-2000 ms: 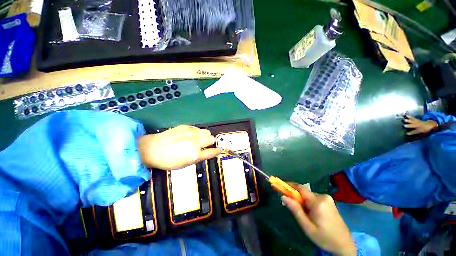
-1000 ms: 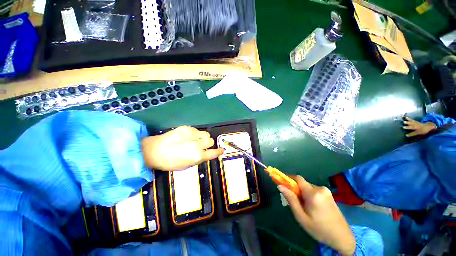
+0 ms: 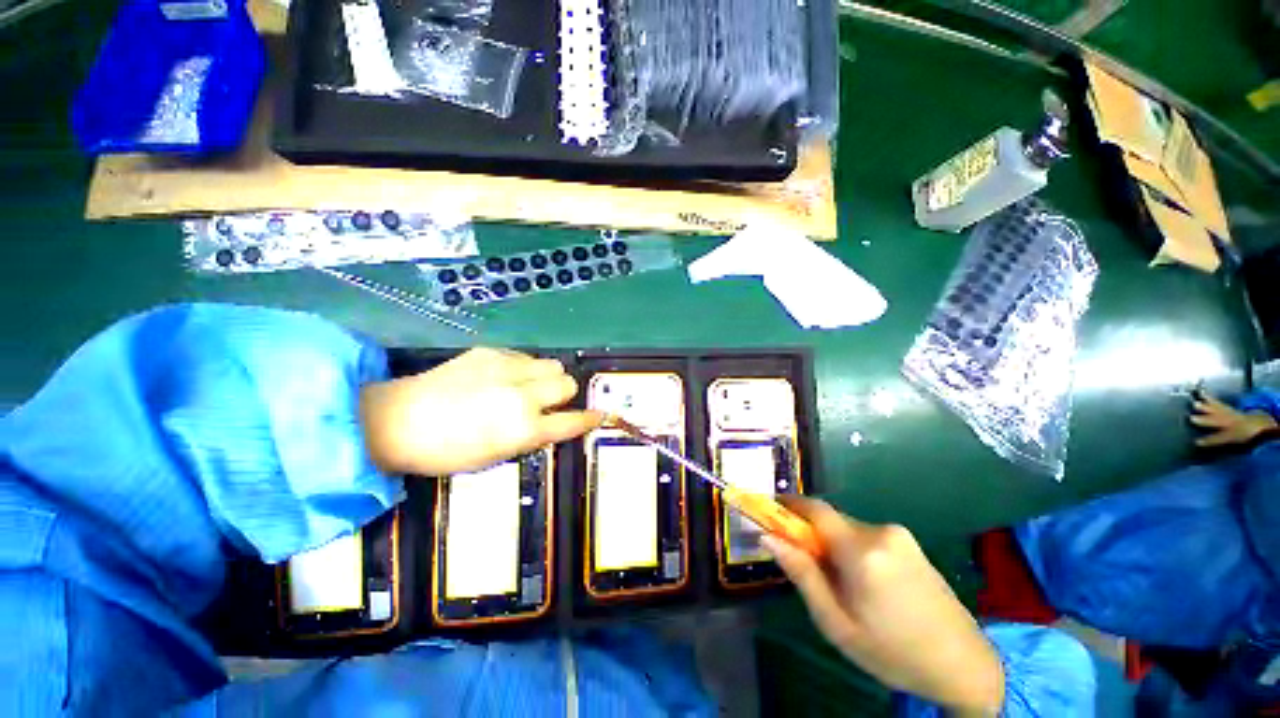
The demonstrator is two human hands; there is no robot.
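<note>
My right hand (image 3: pixel 891 596) holds the orange handle of a thin-shafted screwdriver or pick (image 3: pixel 772 516). Its tip meets my left fingertips at the camera end of the second phone housing from the right (image 3: pixel 628 512). My left hand (image 3: pixel 470 411) lies palm down over the upper ends of the housings further left, forefinger extended; whether it pinches anything is hidden. The rightmost housing (image 3: pixel 755 400) lies uncovered beyond the tool in the black phone tray (image 3: pixel 806 463). Several orange-rimmed housings lie side by side there; my left sleeve hides part of the tray.
Carrier strips with black dots (image 3: pixel 541 271), tweezers (image 3: pixel 400 299) and a white cloth or paper (image 3: pixel 800 281) lie behind the tray. Further back are a blue bin (image 3: pixel 176 77) and supply tray (image 3: pixel 534 157). Right: bagged strips (image 3: pixel 1004 337), bottle (image 3: pixel 983 180), another person's hand (image 3: pixel 1232 421).
The view has shifted, so the bench appears further right. Both hands and the tool have moved from the rightmost housing to the one left of it. The left strip shows fewer dots.
</note>
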